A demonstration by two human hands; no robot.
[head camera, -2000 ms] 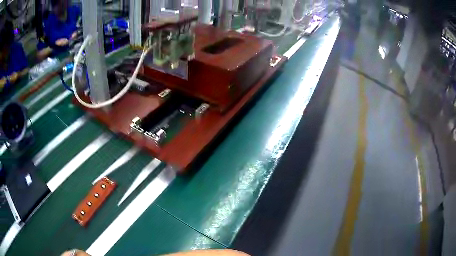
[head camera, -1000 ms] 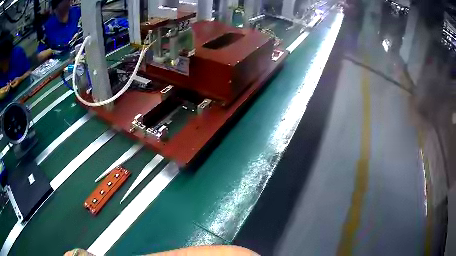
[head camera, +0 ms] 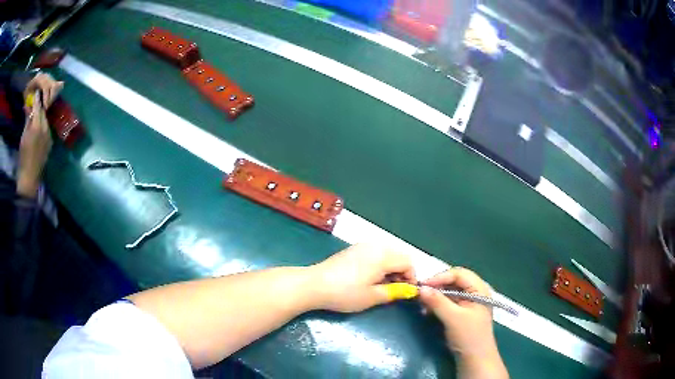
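My left hand (head camera: 363, 278), with a yellow cover on one digit, and my right hand (head camera: 460, 300) meet low in the view over the belt's near edge. Both pinch a thin silvery toothed part strip (head camera: 485, 299); its free end points right past my right fingers. The strip's other end is hidden by my fingers. Just beyond my left hand, a red-brown fixture (head camera: 284, 194) lies across the pale stripe. Three of its seats show bright dark-centred parts; the left seat looks plain red-brown.
Two touching fixtures (head camera: 217, 87) lie farther back. Another fixture (head camera: 577, 292) lies right, between pale guide blades. A bent zigzag strip (head camera: 172, 196) lies left. A flat black box (head camera: 503, 126) lies back right. Another person's hands (head camera: 37, 111) are at far left beside a fixture (head camera: 63, 120).
The view has swung from the red-brown machine and aisle to the belt. Both my hands now show, holding the strip; before, only part of an arm showed at the bottom edge.
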